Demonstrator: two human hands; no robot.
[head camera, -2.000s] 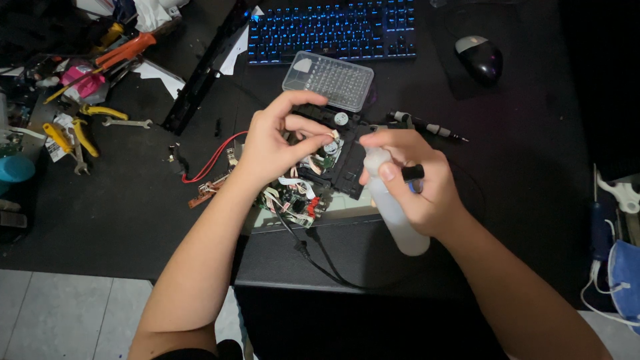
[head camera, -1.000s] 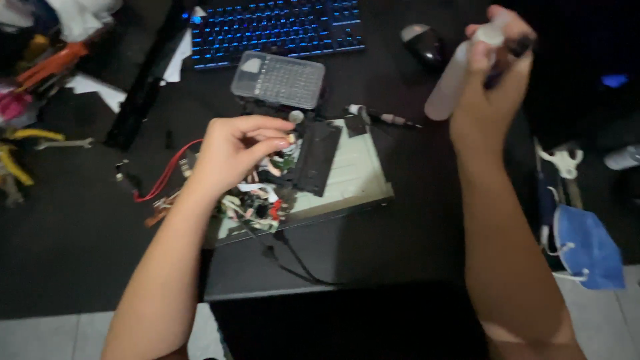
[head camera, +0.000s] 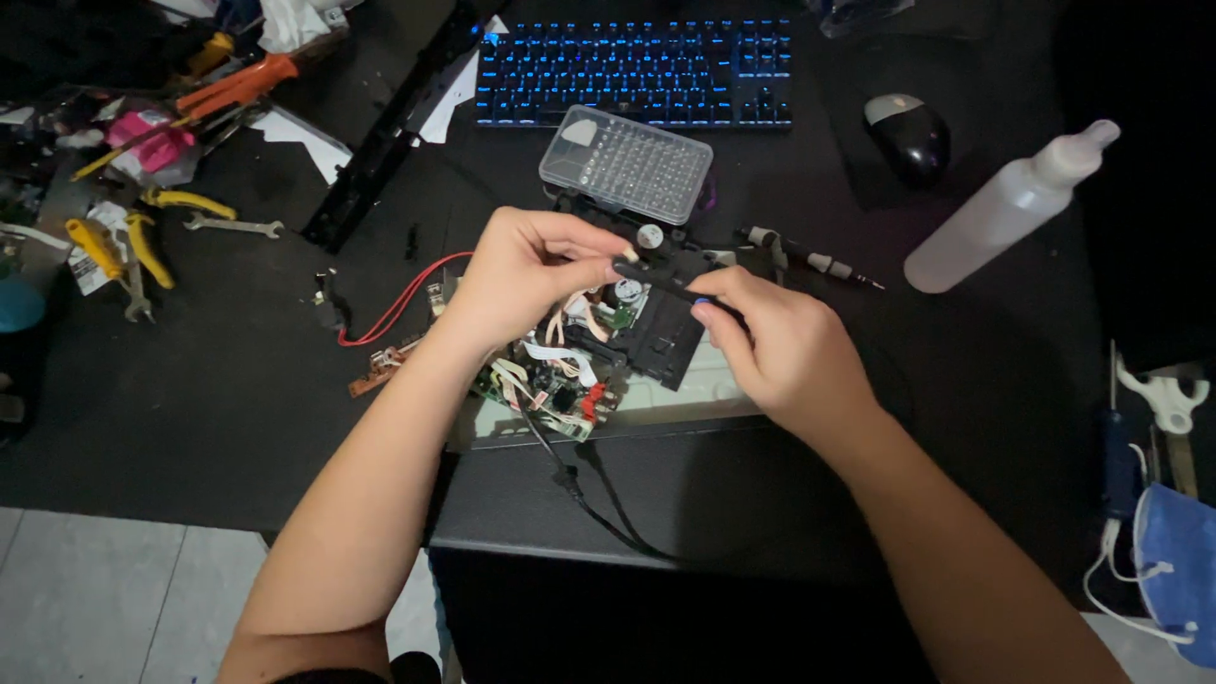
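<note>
My left hand (head camera: 532, 275) pinches a small pale part (head camera: 630, 256) between thumb and fingertips, above a black plastic mechanism (head camera: 670, 337) with round silvery pieces. My right hand (head camera: 788, 347) grips a thin black tool (head camera: 660, 278), perhaps a brush, whose end reaches the pale part. Its tip is too small to make out. Below the hands, a circuit board (head camera: 560, 399) with white ribbon cables and a red connector lies on a pale metal panel (head camera: 693, 389). A squeeze bottle (head camera: 1007, 218) of translucent plastic rests at the right on the black table.
Behind the mechanism are a clear plastic case (head camera: 627, 163) and a lit keyboard (head camera: 632, 74). A computer mouse (head camera: 907, 138) and a precision screwdriver (head camera: 807, 256) lie to the right. Yellow-handled pliers (head camera: 147, 249), a wrench (head camera: 233, 225) and red wires (head camera: 404, 299) are at left. A black cable (head camera: 570, 480) crosses the front edge.
My right hand has let go of the squeeze bottle, now at the right, and has come back to the left hand with the black tool. My left hand stays over the mechanism.
</note>
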